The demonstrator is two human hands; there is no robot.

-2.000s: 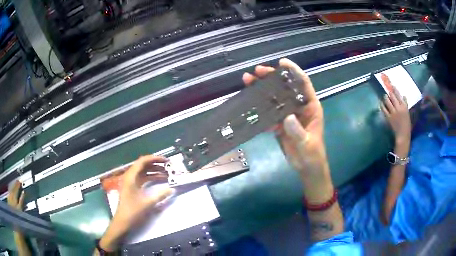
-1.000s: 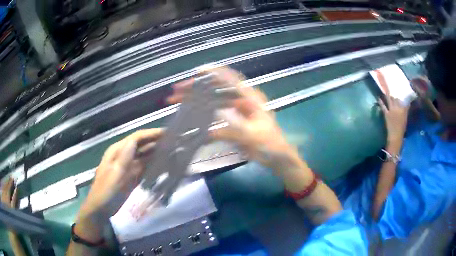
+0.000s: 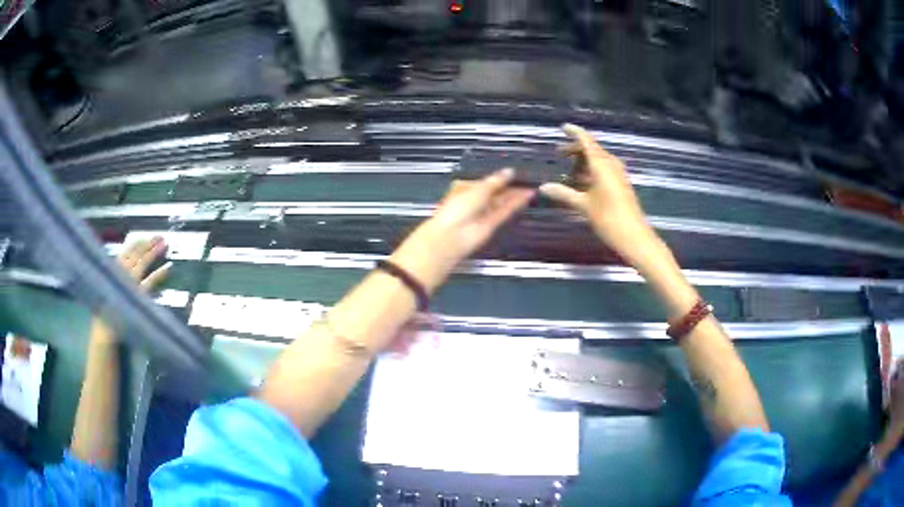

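A dark grey carrier jig (image 3: 515,168) is held out over the conveyor rails, slightly blurred. My left hand (image 3: 486,210) is at its near left edge, fingers on it. My right hand (image 3: 598,188) is at its right end, fingers raised and spread, thumb pointing left; whether it still touches the jig is unclear. The white panel (image 3: 466,406) lies on the bench below. A second dark grey jig (image 3: 466,489) with a row of openings lies along its near edge. A silver-grey bar (image 3: 600,380) overlaps the panel's right side.
Conveyor rails (image 3: 743,277) run across beyond the green bench (image 3: 763,381). A whitish rail-side plate (image 3: 258,315) lies left of the panel. Another person's hand (image 3: 145,262) is at a white plate at left. Another person's arm (image 3: 872,460) shows at the right edge.
The view has swung and shifted. Both hands have moved from above the bench and panel out over the conveyor with the jig. My right hand's fingers have spread. The silver-grey bar remains on the bench.
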